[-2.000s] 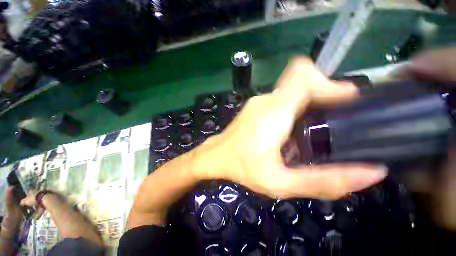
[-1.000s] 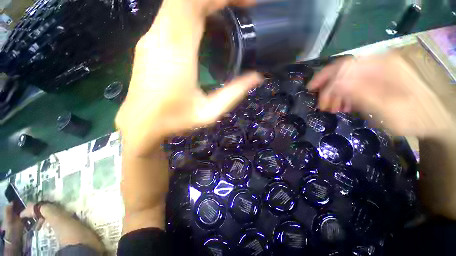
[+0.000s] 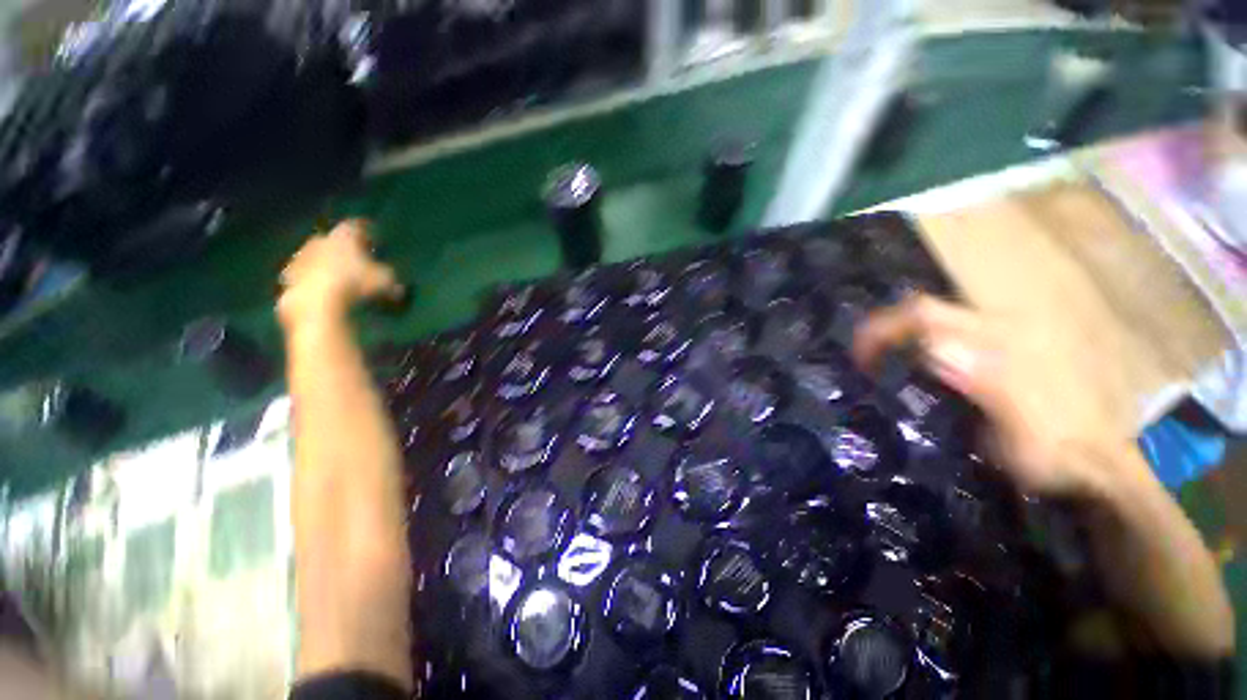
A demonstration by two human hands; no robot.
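Observation:
The black moulded tray [image 3: 766, 362] lies in front of me, with rows of round ringed shapes and strong glare. My left hand [image 3: 332, 280] is over the green belt beyond the tray's left back corner. Its fingers are curled and blurred near a small dark shape; whether it grips a black unit is hidden. My right hand [image 3: 1005, 376] is over the tray's right side, blurred, with fingers slightly bent and nothing visible in it. Black cylindrical units stand on the belt, one with a shiny top [image 3: 576, 219] and another to its right [image 3: 725, 185].
The green conveyor belt [image 3: 465, 260] runs behind the tray, with more units at left [image 3: 230, 353]. A pale metal post [image 3: 841, 116] stands by the belt. Dark stacked trays [image 3: 178, 123] are beyond it. Printed paper [image 3: 164, 527] lies left, tan cardboard [image 3: 1053, 260] right.
The large black cylinder near my left hand is gone from view. My left hand has moved left and down to the belt. My right hand is lower over the tray. The view has shifted.

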